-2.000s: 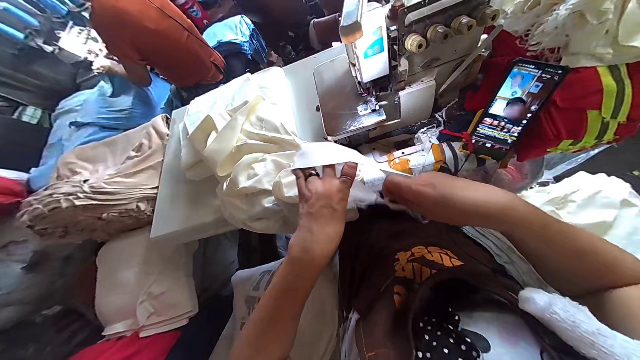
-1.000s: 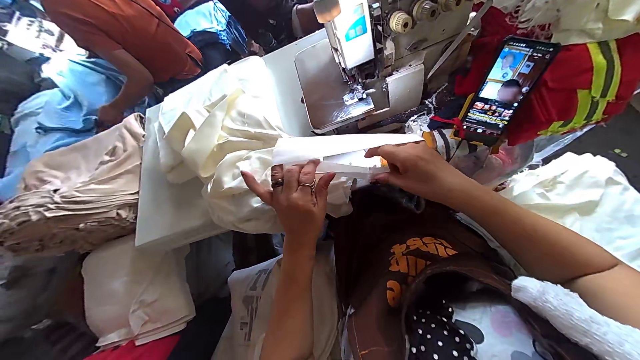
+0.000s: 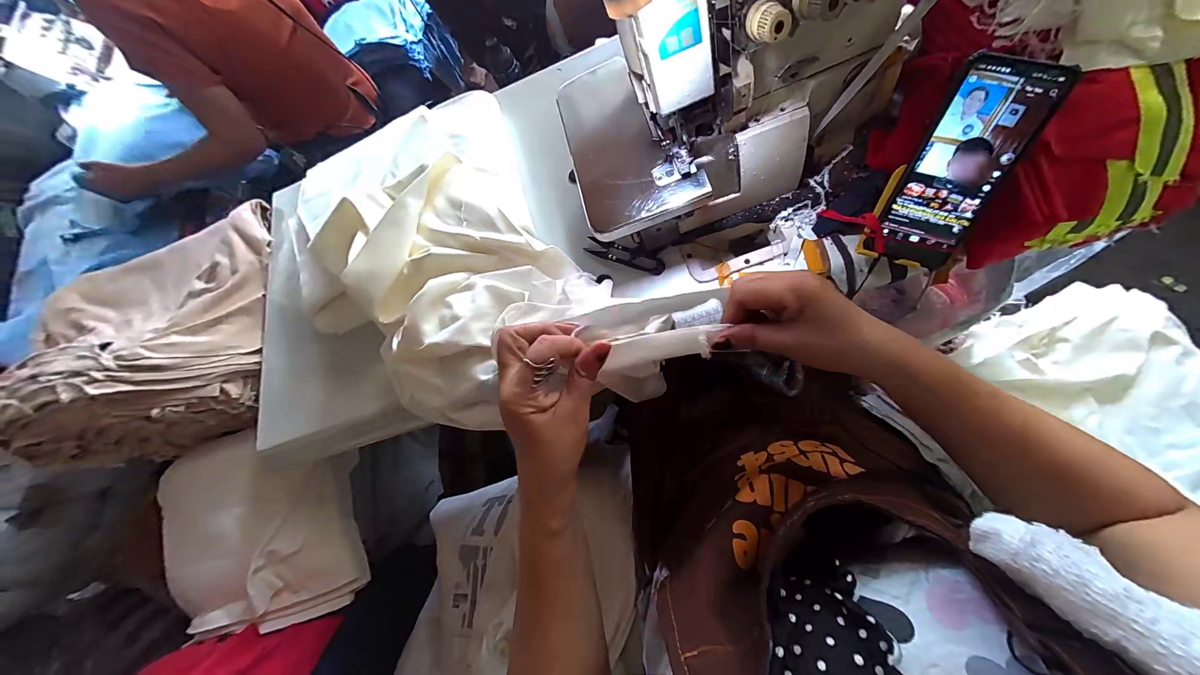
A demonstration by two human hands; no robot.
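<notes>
My left hand (image 3: 548, 375), with rings on a finger, pinches the edge of a cream fabric piece (image 3: 450, 244) that lies bunched on the white machine table (image 3: 328, 403). The other end of that edge is between the thumb and fingers of my right hand (image 3: 783, 319), so the strip is stretched between both hands. Behind them stands an industrial overlock sewing machine (image 3: 680, 66), its presser foot (image 3: 675, 169) above a metal plate (image 3: 619, 159). Dark thread snips (image 3: 626, 255) lie near the plate.
A phone (image 3: 975, 150) with a lit screen leans at the right by red fabric with yellow stripes (image 3: 1134, 159). Stacked beige fabric (image 3: 141, 347) is at the left, white fabric (image 3: 1097, 375) at the right. A person in an orange top (image 3: 234, 66) is at the upper left.
Two seconds ago my hands were close together on the fabric; now they are farther apart with its edge drawn out between them. The person at the upper left has an arm lowered over blue fabric.
</notes>
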